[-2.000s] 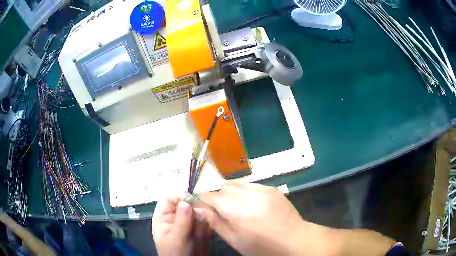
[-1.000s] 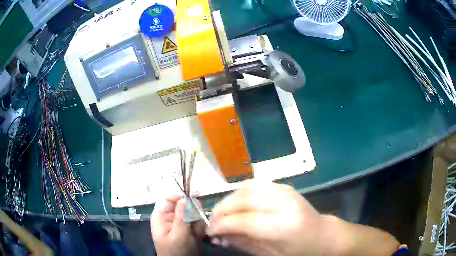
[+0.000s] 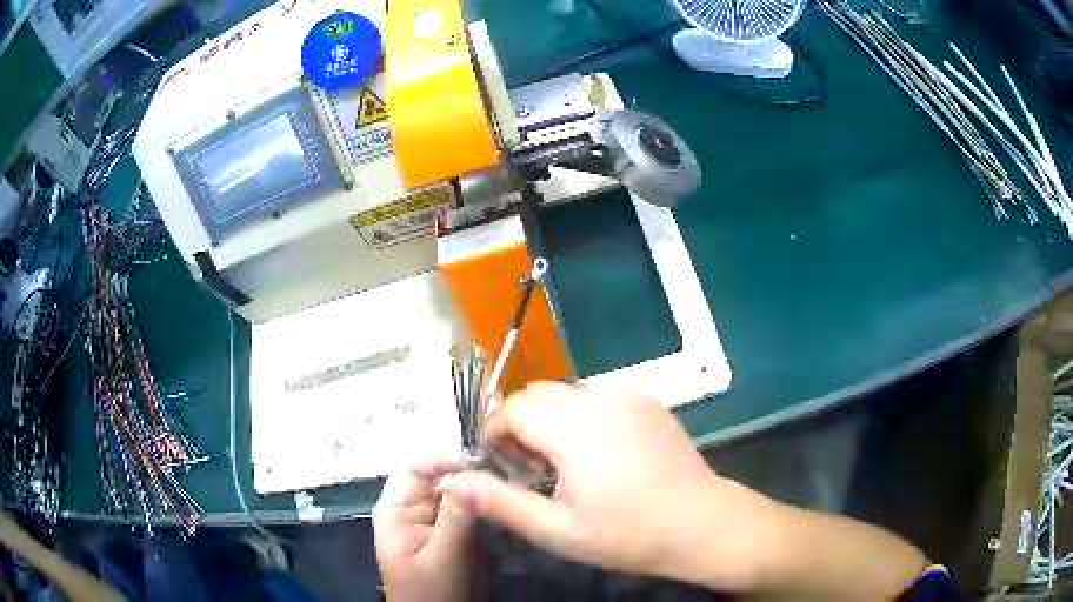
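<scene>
A bundle of thin coloured wires [image 3: 470, 400] stands up from between my hands, in front of the taping machine. One white and dark strand with a ring terminal [image 3: 539, 269] at its tip reaches up over the lower orange guard [image 3: 504, 308]. My left hand [image 3: 426, 527] is closed on the bundle from below. My right hand [image 3: 600, 476] has its fingers curled at the same bundle, thumb against the left hand's fingertips. The lower part of the bundle is hidden by the hands. The tape roll [image 3: 651, 156] sits on its arm right of the orange head.
The cream base plate [image 3: 335, 433] lies just beyond my hands. A loose wire pile [image 3: 132, 400] is at left, a white fan [image 3: 735, 49] at the back. Grey-brown wire lengths [image 3: 930, 100] and white tubes [image 3: 1007, 124] lie far right. An open carton [image 3: 1035, 447] is below the right bench edge.
The ringed strand was bent down towards my right hand a second ago and now points up again. My right hand has moved up and left, closer over the bundle. The camera view has shifted slightly.
</scene>
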